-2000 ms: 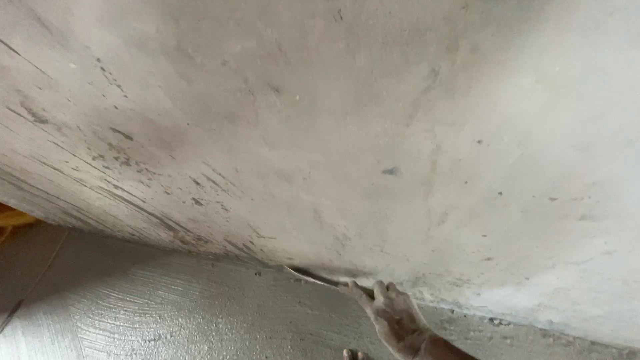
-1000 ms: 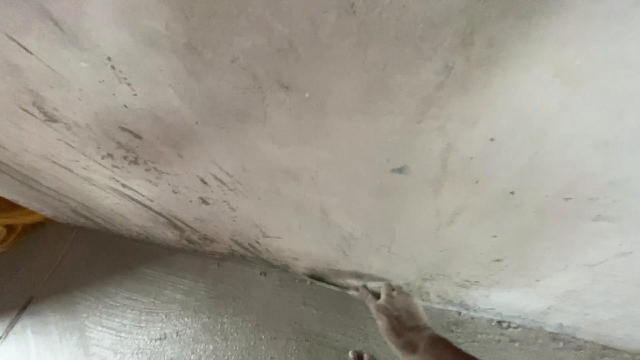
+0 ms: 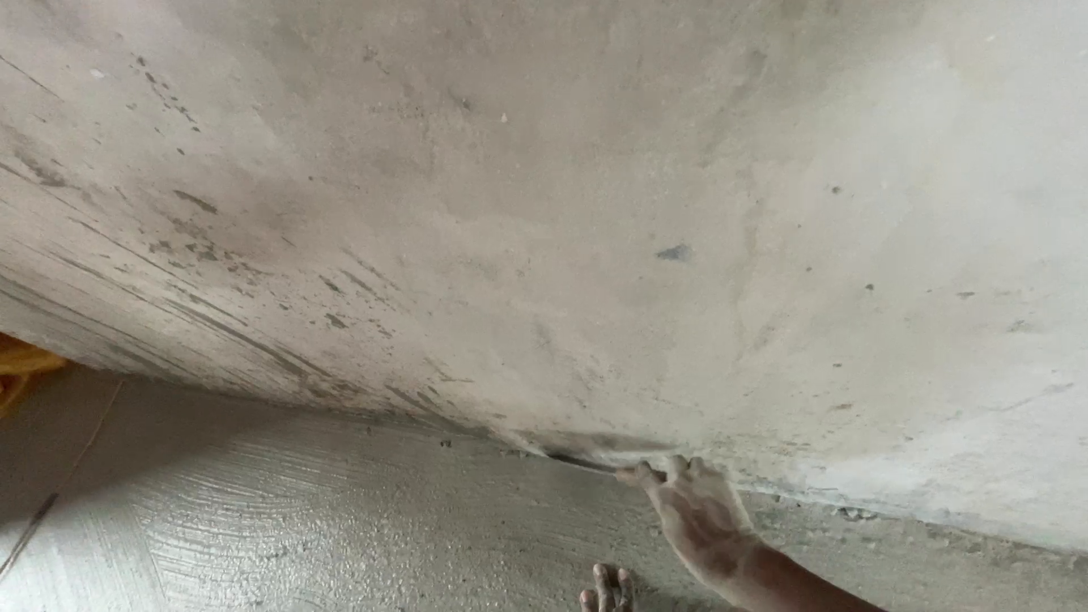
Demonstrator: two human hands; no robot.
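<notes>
My right hand (image 3: 701, 514), coated in pale dust, reaches in from the lower right and is shut on a thin flat-bladed tool (image 3: 582, 464). The blade points left and lies along the line where the plastered wall (image 3: 595, 255) meets the grey floor (image 3: 357, 501). Its exact kind cannot be told. At the bottom edge, a few dusty digits (image 3: 605, 586) show on the floor; whether they are fingers of my left hand or toes is not clear.
Dark streaks and scuffs mark the lower left wall. Yellow material (image 3: 25, 361) lies at the far left edge. A thin cord-like line (image 3: 95, 429) and a dark strip (image 3: 30, 534) cross the floor at left. Rough crumbs (image 3: 854, 513) line the wall base at right.
The blade, seen as a thin strip two seconds ago, shows a broader face against the wall now. My right hand stays at the wall base throughout.
</notes>
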